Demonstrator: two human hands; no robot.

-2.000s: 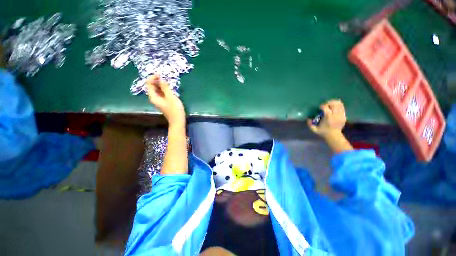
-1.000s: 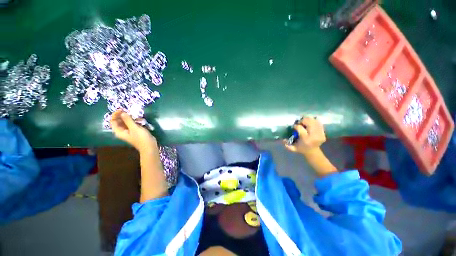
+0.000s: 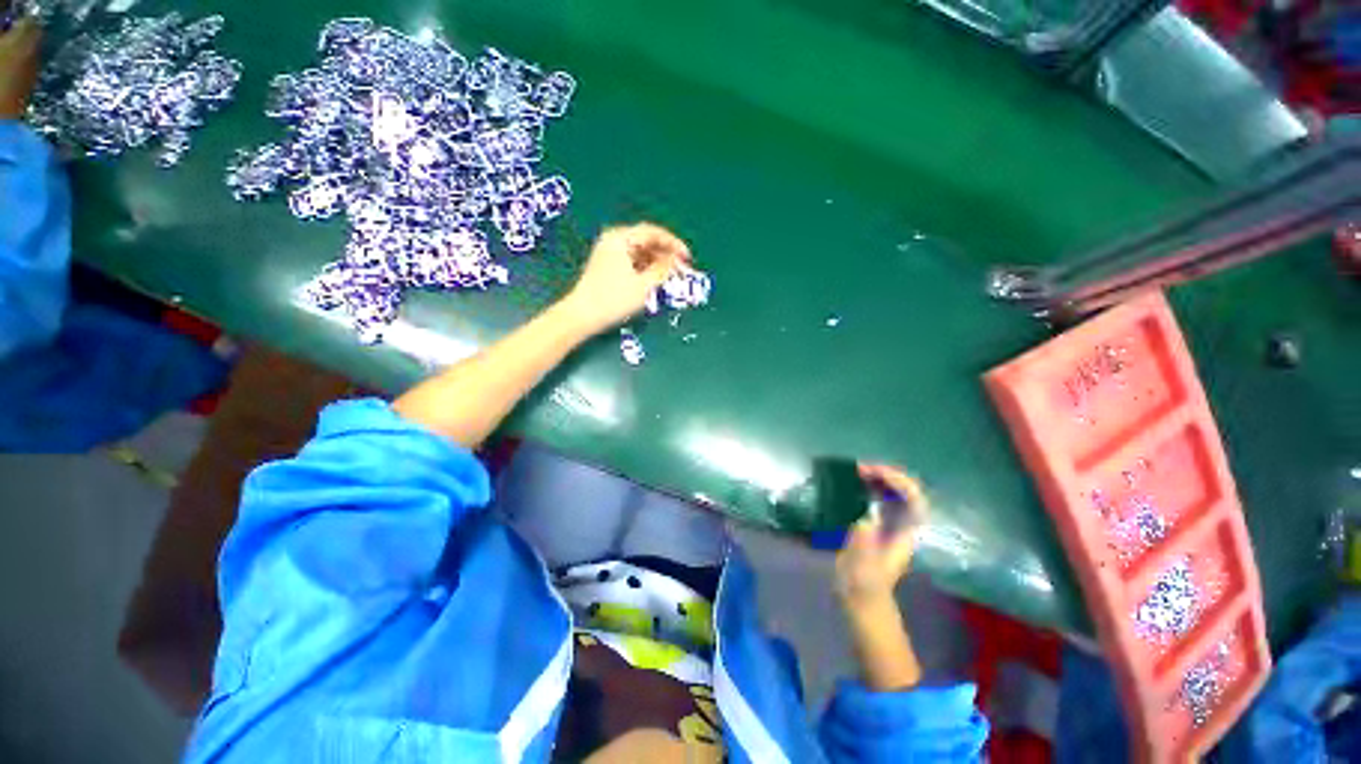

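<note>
My left hand (image 3: 627,273) is over the green bench, right of the silver pile, with its fingers closed on a small silver parts frame (image 3: 685,290). A cut part (image 3: 633,349) lies below my fingertips; other tiny silver bits are beside the frame. The pile of uncut frames (image 3: 411,172) lies tangled on the bench at upper left. My right hand (image 3: 878,549) is at the bench's front edge, curled around the nippers (image 3: 896,497). They are blurred and mostly hidden; whether their jaws are open cannot be told.
A second silver pile (image 3: 132,90) lies at far left, near another worker's blue sleeve (image 3: 30,246). The pink-orange compartment tray (image 3: 1052,448) slants at right, holding tiny bits. A metal post (image 3: 1194,232) crosses behind it. A brown carton (image 3: 232,508) stands below the bench at left.
My left hand has moved right, from the pile's lower edge to the loose cut parts, with a silver frame at its fingers. The view has turned; my right hand remains by the bench edge.
</note>
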